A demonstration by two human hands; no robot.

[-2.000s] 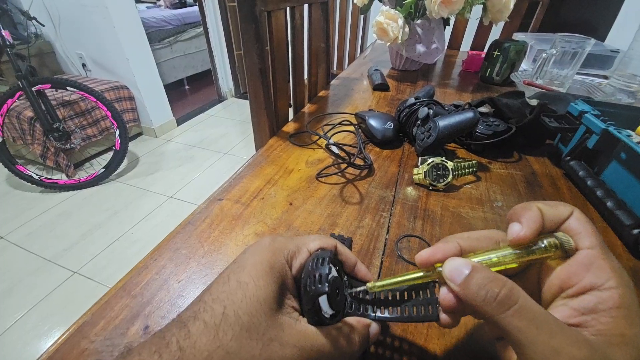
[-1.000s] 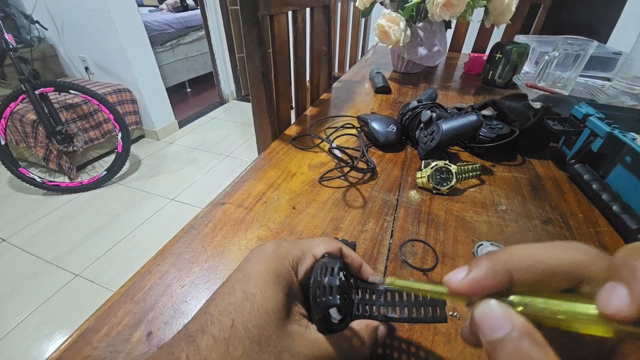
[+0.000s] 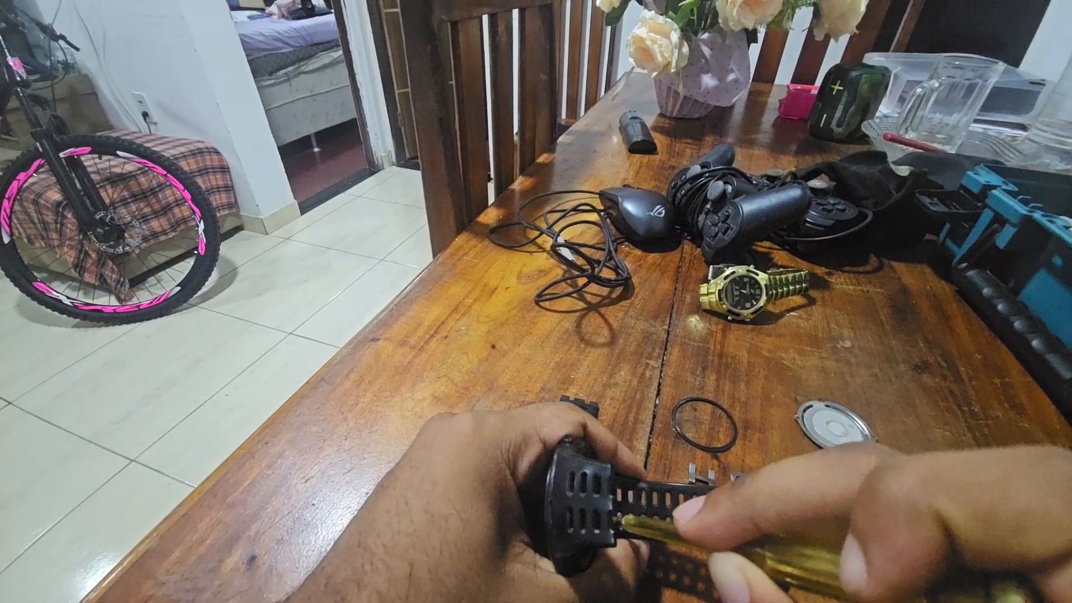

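My left hand [image 3: 502, 494] grips a black wristwatch [image 3: 578, 502] by its case, held on edge, its perforated strap reaching to the right. Between the fingers of my right hand [image 3: 837, 519] is a screwdriver with a translucent yellow handle [image 3: 779, 563]; its front end is at the strap beside the case, and its tip cannot be made out. On the table behind the hands lie a thin black ring gasket [image 3: 704, 425] and a round metal watch back [image 3: 834, 424]. Small metal pieces [image 3: 700, 474] show just past the strap. A gold-coloured wristwatch [image 3: 741, 293] lies farther back.
Behind the gold watch are a computer mouse [image 3: 638, 213] with a tangled cable and game controllers [image 3: 754, 218]. A teal and black case [image 3: 1017, 243] stands at the right. A flower pot [image 3: 702, 79], speaker [image 3: 848, 100] and glass mug [image 3: 955, 100] stand at the back.
The screwdriver was at the watch case two seconds ago, then moved right; now its front end is by the strap near the case. The left hand keeps its grip, and the watch is turned somewhat.
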